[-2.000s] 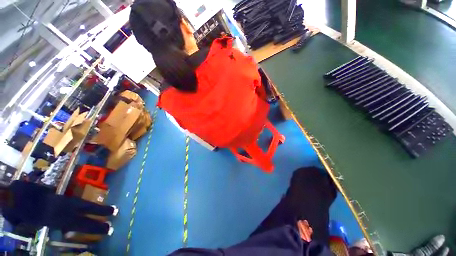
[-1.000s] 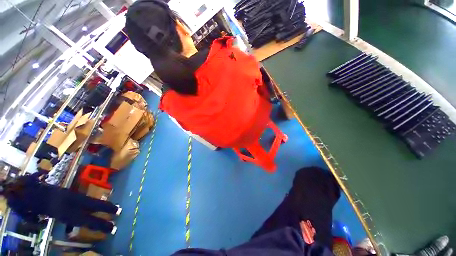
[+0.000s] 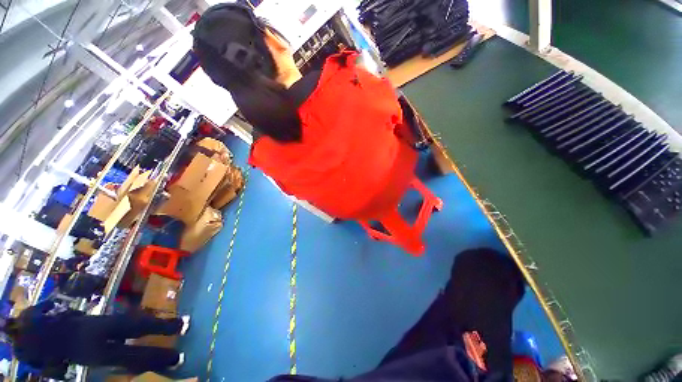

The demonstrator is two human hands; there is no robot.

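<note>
A leaning row of black remote controls (image 3: 591,142) lies on the green-matted bench (image 3: 478,112) at the right; the units overlap, and button dots show on the nearest ones. Only the grey striped fingertips of a gloved hand, seemingly my left hand (image 3: 664,370), show at the bottom right corner, on the bench side and away from the row. The rest of that hand is cut off, so whether it holds anything is hidden. My right hand is not in view.
A heap of black remotes (image 3: 415,30) sits on a cardboard sheet (image 3: 411,71), with a single remote (image 3: 467,52) beside it. A person in a red vest (image 3: 336,142) sits on a red stool (image 3: 407,231). Cartons (image 3: 196,183) and another person in dark clothes are at left.
The view has shifted slightly, so the bench and row appear farther right. Less of the gloved hand shows at the corner. The remotes have not visibly moved.
</note>
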